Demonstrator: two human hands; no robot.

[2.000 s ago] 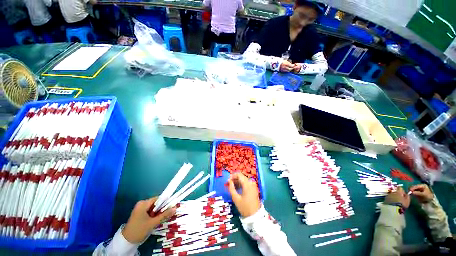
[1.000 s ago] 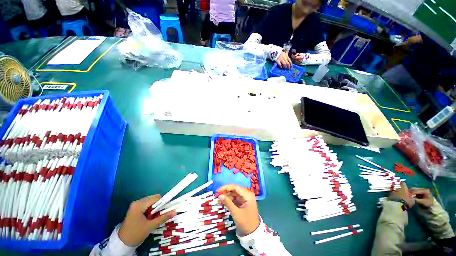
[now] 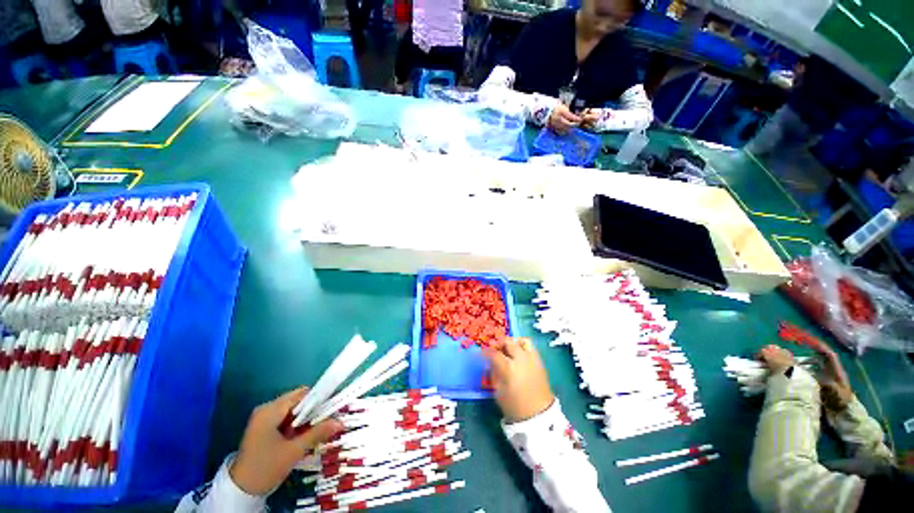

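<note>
My left hand (image 3: 273, 441) holds a fanned bundle of white tubes (image 3: 351, 379), with red showing at the fingers. My right hand (image 3: 523, 379) is over the right edge of the small blue tray (image 3: 441, 367), its fingertips at the red fittings (image 3: 463, 309). Whether it grips a fitting cannot be told. Red fittings fill the tray's far part, and the blue bottom shows nearer me. A heap of red-banded white tubes (image 3: 396, 451) lies between my hands on the green bench.
The blue crate (image 3: 190, 341) of banded tubes stands left. A long cream box (image 3: 401, 259) with a black tablet (image 3: 656, 240) lies behind the tray. Another tube heap (image 3: 641, 361) lies right. A neighbour's hands (image 3: 792, 366) work at far right; a person sits opposite.
My right hand has moved from the tube heap to the tray's right side. My left hand still holds its bundle. The neighbour's hands now gather tubes at far right.
</note>
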